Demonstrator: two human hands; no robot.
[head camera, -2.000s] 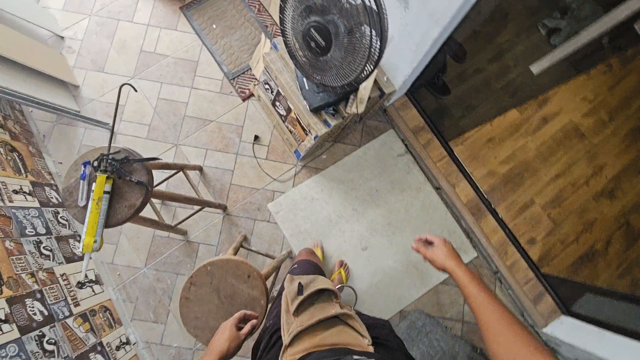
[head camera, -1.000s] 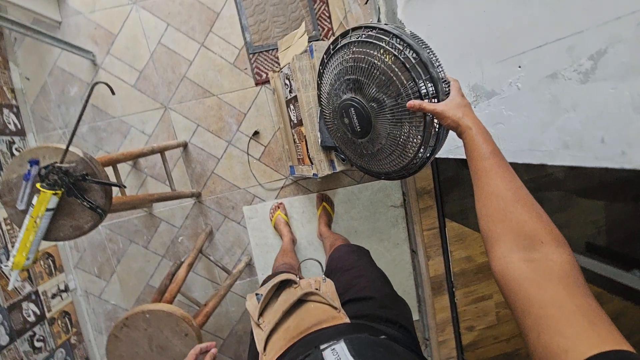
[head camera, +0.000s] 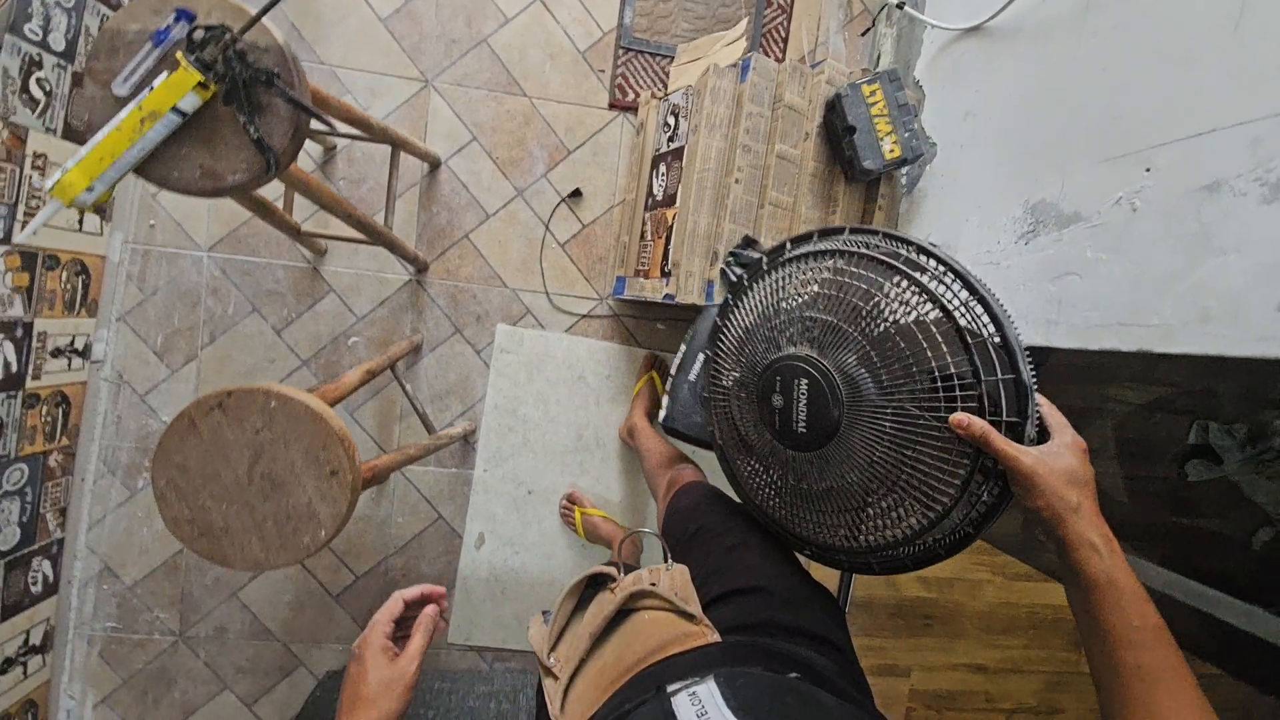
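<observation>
My right hand (head camera: 1050, 460) grips the rim of a black Mondial electric fan (head camera: 870, 400), thumb on the front grille and fingers behind the edge. The fan is held up at my right side, over my leg, with its base partly hidden behind the grille. Low in the view, my left hand (head camera: 395, 650) holds nothing, its fingers loosely curled. The nearest thing to it is a round wooden stool (head camera: 255, 478), not touched. A tan leather tool pouch (head camera: 620, 635) hangs at my waist.
Another stool (head camera: 205, 150) carries a yellow caulking gun (head camera: 130, 130). Cardboard boxes (head camera: 745, 180) stand ahead, with a black DeWalt case (head camera: 875, 125) on them. A pale board (head camera: 540, 470) lies underfoot. A thin power cord (head camera: 545, 250) crosses the tiles. A white wall (head camera: 1100, 200) rises at right.
My right hand has taken hold of the fan, which stood by the boxes two seconds ago, and has brought it nearer to me. The DeWalt case now shows. The view has shifted.
</observation>
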